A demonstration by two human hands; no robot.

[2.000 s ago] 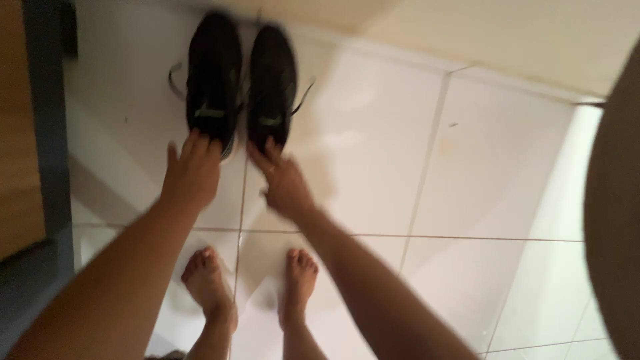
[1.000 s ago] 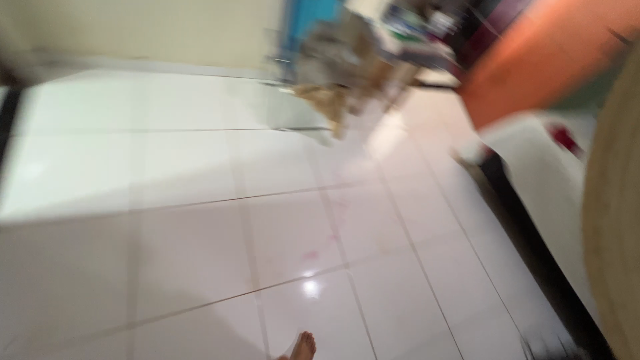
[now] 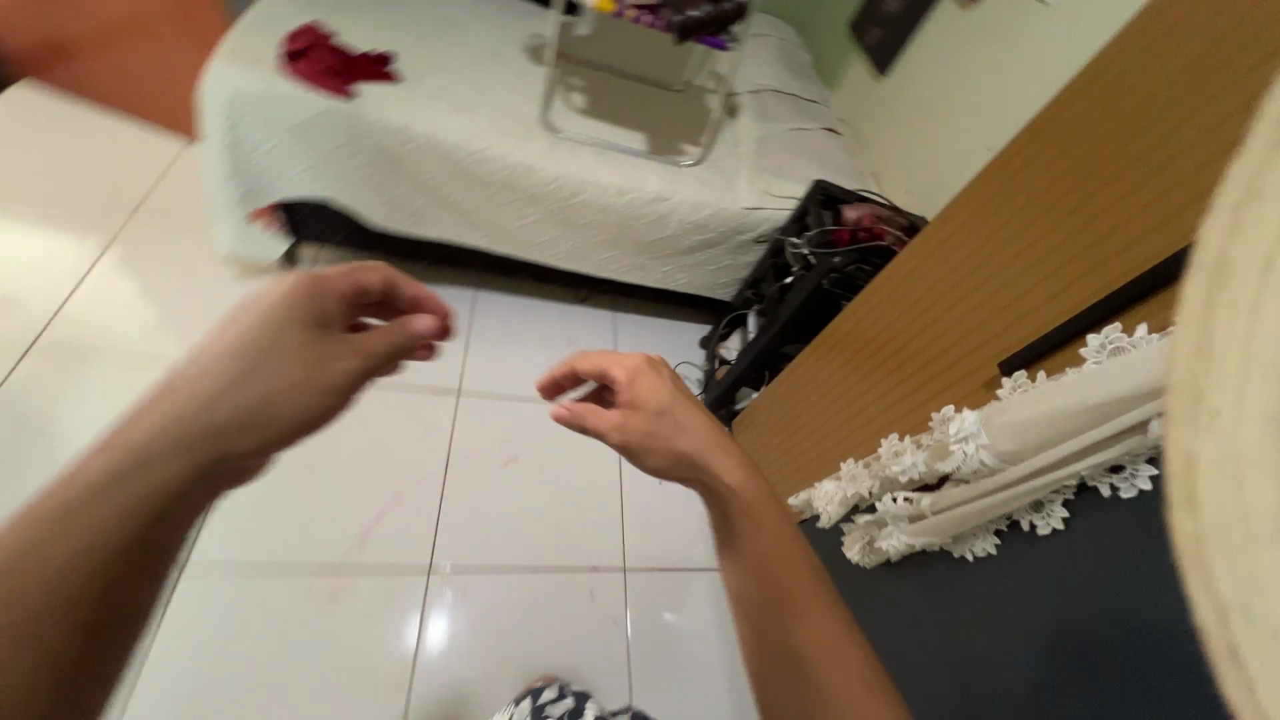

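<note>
My left hand [image 3: 315, 355] is raised over the white tiled floor [image 3: 530, 500], its fingers curled with a gap to the thumb and nothing seen in them. To its right, my right hand [image 3: 640, 410] hovers with thumb and fingers apart, also holding nothing. Neither hand touches anything. Cream cloth with white lace flowers [image 3: 1000, 450] lies on a dark surface to the right of my right hand. Beyond both hands stands a bed with a pale cover [image 3: 480, 170].
A dark red cloth [image 3: 330, 60] and a metal-framed folding stand [image 3: 640, 80] are on the bed. A black crate with cables [image 3: 800, 280] stands beside it. Wooden furniture [image 3: 980, 230] runs along the right. A pale curved edge [image 3: 1230, 400] fills the far right.
Two seconds ago both hands touched a pair of black shoes on the floor; now they are raised and the shoes are out of view. The view has swung to the bed.
</note>
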